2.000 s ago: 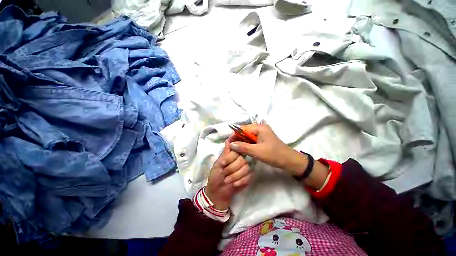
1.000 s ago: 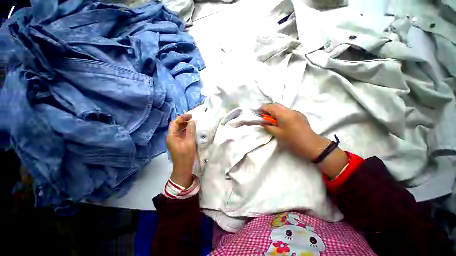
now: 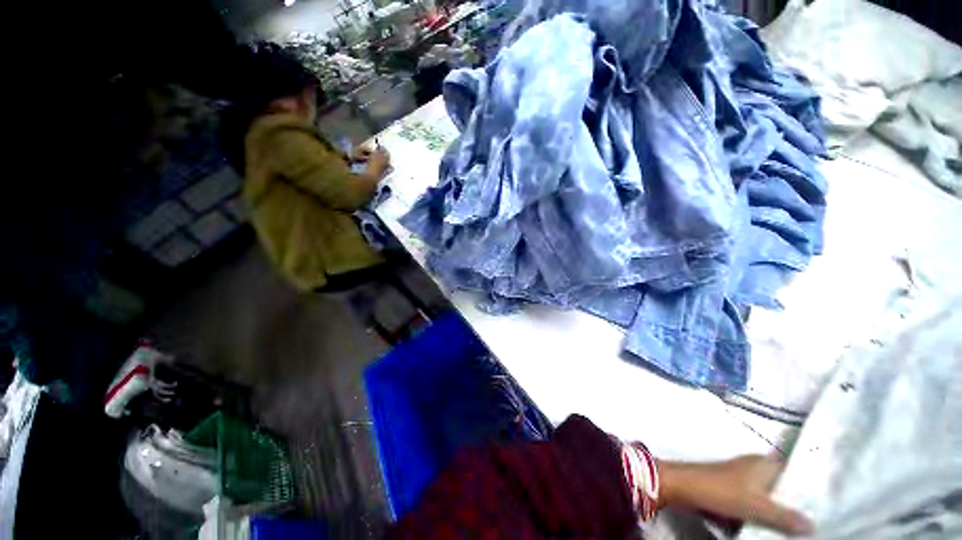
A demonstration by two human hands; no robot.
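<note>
The pale garment (image 3: 897, 422) lies at the right edge of the view, partly cut off, with small dark dots along its left edge. My left hand (image 3: 738, 490) is low at the right, blurred, with its fingers at the garment's left edge; whether they grip the cloth cannot be told. My right hand and the orange-handled snips are out of the picture.
A heap of blue garments (image 3: 633, 158) lies on the white table (image 3: 559, 359), with pale cloth (image 3: 876, 63) behind. A blue crate (image 3: 422, 401) stands beside the table's edge, a green crate (image 3: 248, 454) farther left. A person in a yellow-brown top (image 3: 306, 200) is at the table's far left.
The view has swung left, bringing in the floor, crates and person. My right hand has left the picture. My left hand, earlier raised by the garment's buttoned edge, now reaches low across at that edge.
</note>
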